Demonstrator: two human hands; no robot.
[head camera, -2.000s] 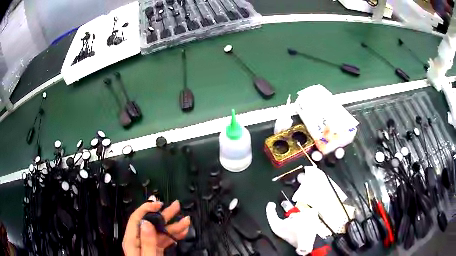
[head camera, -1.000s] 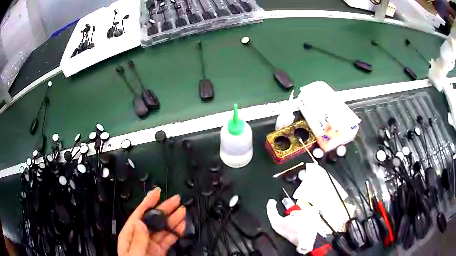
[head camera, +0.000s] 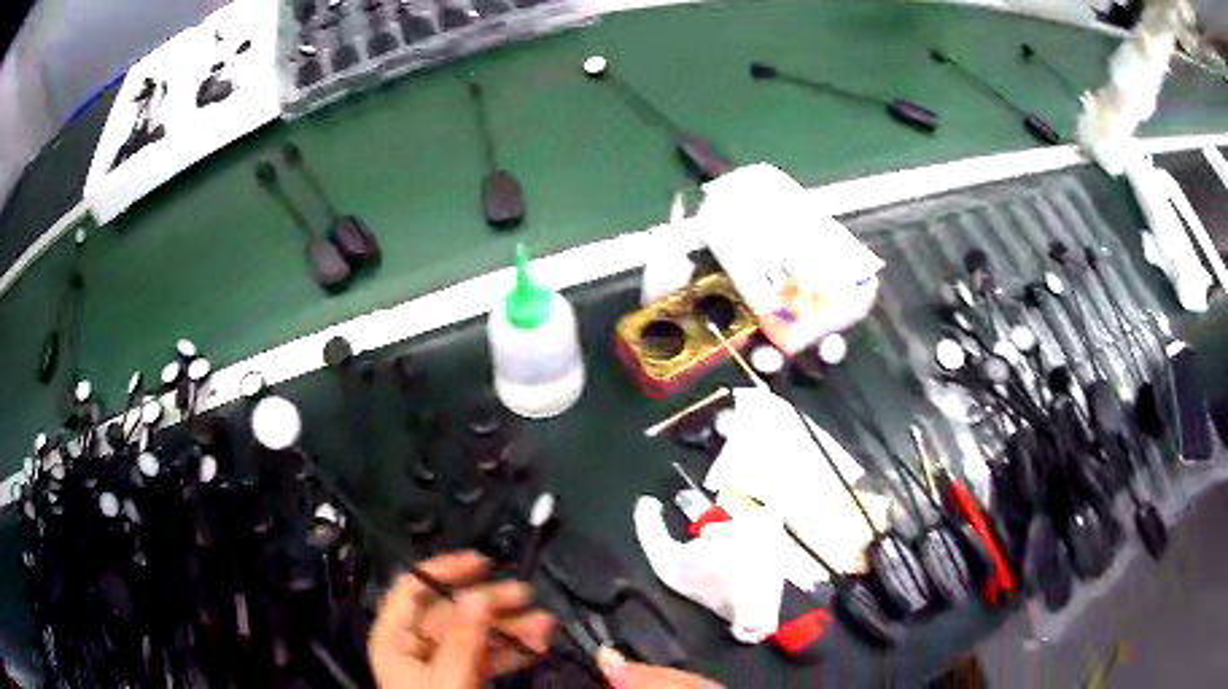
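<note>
My left hand (head camera: 465, 626), at the bottom centre, holds a black stemmed unit by its stem. The unit's white-faced round head (head camera: 276, 423) points up and left; its other end is hidden around my fingers. My right hand (head camera: 656, 673) shows only as blurred fingertips at the bottom edge, close to the right of my left hand. Whether it grips the unit is unclear. More black stemmed units (head camera: 148, 565) lie piled at left, with white and black heads upward, and others lie under and behind my hands.
A green-nozzled bottle (head camera: 536, 357) stands behind my hands. To its right are a two-hole tin (head camera: 690, 333), a white carton (head camera: 795, 263), a crumpled white cloth (head camera: 707, 572) and a red-handled tool (head camera: 980, 538). A clear tray (head camera: 916, 242) holds units at right. The green belt (head camera: 404, 175) carries spaced units.
My left hand has turned from palm-up with a black round piece to holding a unit with its white head raised. My right fingertips have appeared. The view has shifted, moving the bench items left.
</note>
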